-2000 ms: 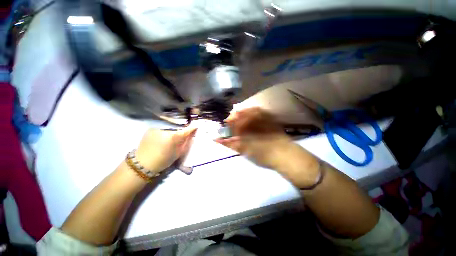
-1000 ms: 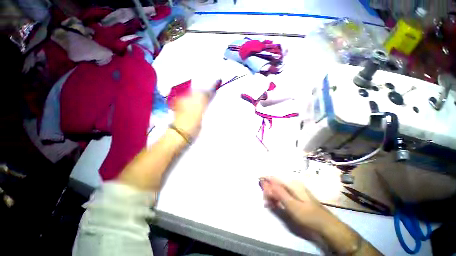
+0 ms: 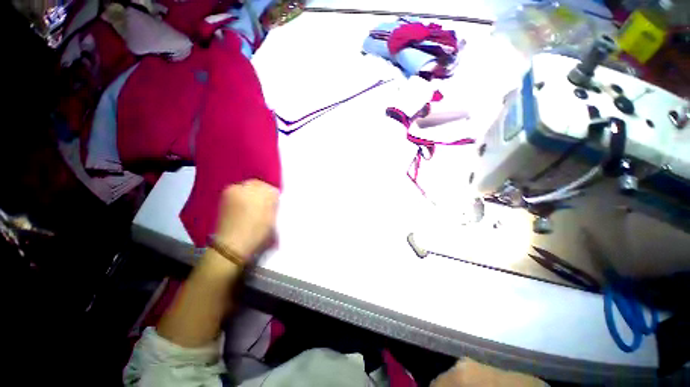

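Note:
My left hand [image 3: 248, 215], slightly blurred, is at the lower end of a long red-pink fabric piece [image 3: 238, 125] that hangs over the table's left part. Its fingers are curled and partly hidden, so a grip cannot be told. My right hand [image 3: 488, 375] is low at the picture's bottom edge, mostly cut off. Pale cut pieces with dark edges [image 3: 325, 94] lie flat right of the red fabric. The sewing machine head [image 3: 590, 128] is at the right, its needle area [image 3: 511, 195] brightly lit, with no hand there.
A red and light-blue bundle [image 3: 420, 47] and red-edged scraps [image 3: 435, 140] lie behind the work. Black thread snips [image 3: 564, 268] and blue-handled scissors [image 3: 632, 317] are at the right. Heaped fabric [image 3: 151, 98] lies left. The ribbed table edge [image 3: 355, 316] runs along the front.
My left hand has come down towards me from the pale pieces to the red fabric's lower end. My right hand has left the needle area for the bottom edge. The view has shifted.

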